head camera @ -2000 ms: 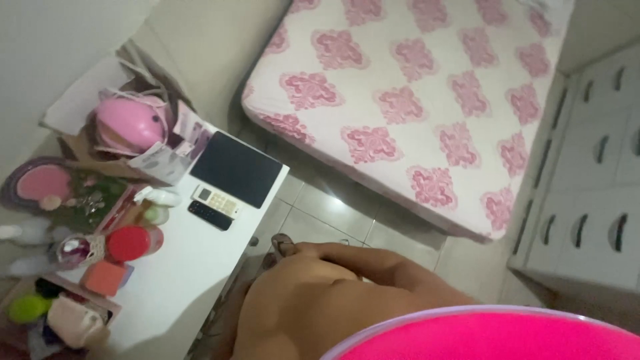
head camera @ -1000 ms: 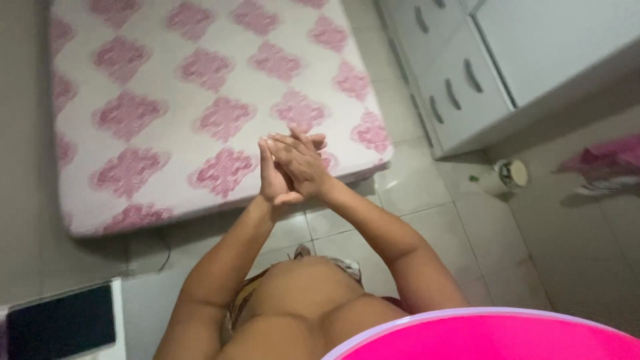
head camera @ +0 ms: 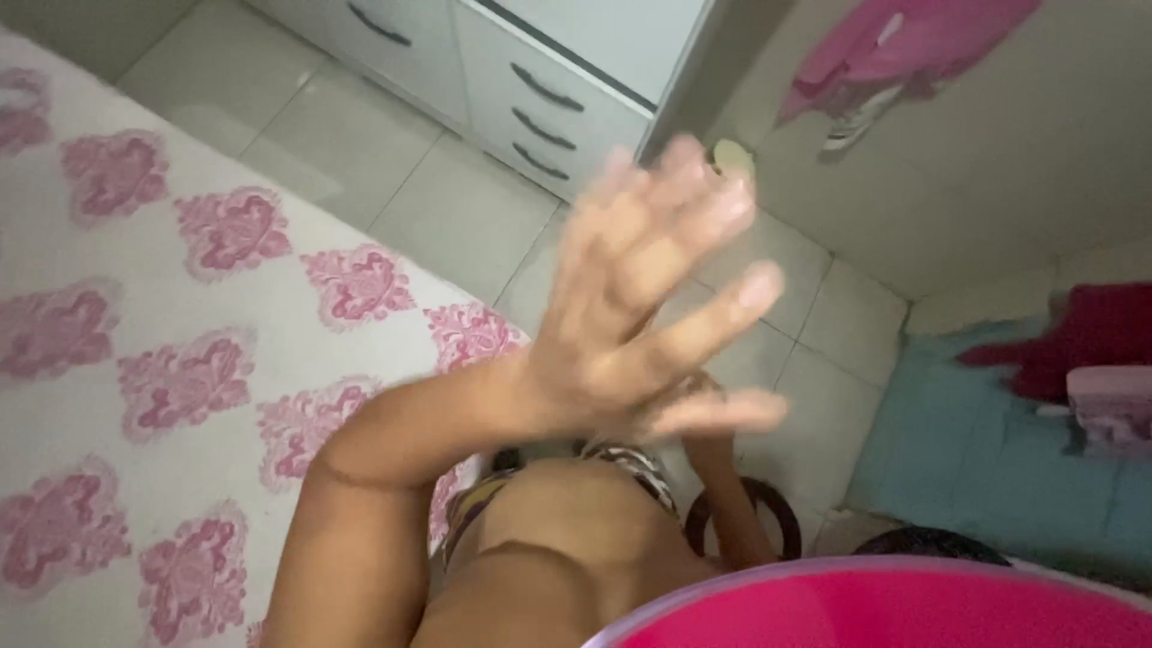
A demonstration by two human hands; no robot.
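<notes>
My left hand (head camera: 639, 315) is raised in the middle of the view, its fingers spread and blurred, with nothing seen in it. My right hand (head camera: 706, 396) is mostly hidden behind it; whether the two touch or whether the right holds anything cannot be told. Left of both hands lies a mattress (head camera: 189, 382) with a pink ornamental pattern on white. A large pink rounded thing with a pale edge (head camera: 882, 607) covers the bottom right, close to the camera.
White drawers with dark handles (head camera: 544, 117) stand beyond the tiled floor (head camera: 468, 216). Pink cloth (head camera: 900, 49) is at the wall, upper right. A blue-green surface (head camera: 954, 450) at right bears dark red cloth (head camera: 1089, 337) and a pink item (head camera: 1111, 405). A dark ring-shaped object (head camera: 787, 517) shows beside my right forearm.
A second ago my hands were pressed together over the mattress edge; now the left is raised with fingers spread. The view has swung to the right.
</notes>
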